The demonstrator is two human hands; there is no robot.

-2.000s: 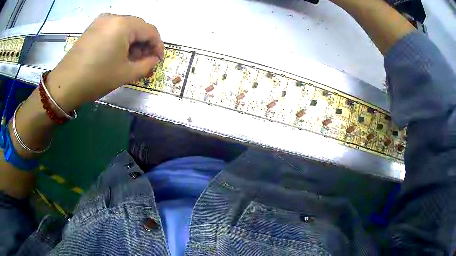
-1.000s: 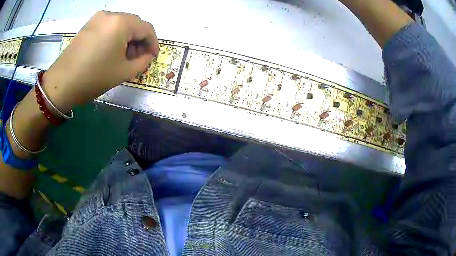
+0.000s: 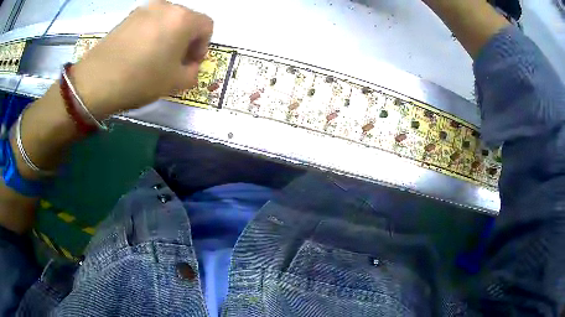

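A long yellow-tan PCB panel (image 3: 322, 105) lies in the track, with reddish-brown components (image 3: 367, 127) and dark components (image 3: 384, 114) on its repeated boards. A dark gap parts it from another panel (image 3: 214, 71) on the left. My left hand (image 3: 158, 52) is over that left panel with its fingers curled and covers part of it. Whether its fingertips hold anything is hidden. My right hand is beyond the top edge; only the right forearm (image 3: 468, 23) and sleeve show.
A metal conveyor rail (image 3: 279, 139) runs along the near side of the panels. The white worktop (image 3: 322, 34) lies behind them, with small dark specks. A blue strap (image 3: 18, 170) is on my left wrist, and a thin blue cord runs at far left.
My left hand has moved slightly right and up, nearer the dark gap between the panels. The right forearm has hardly moved.
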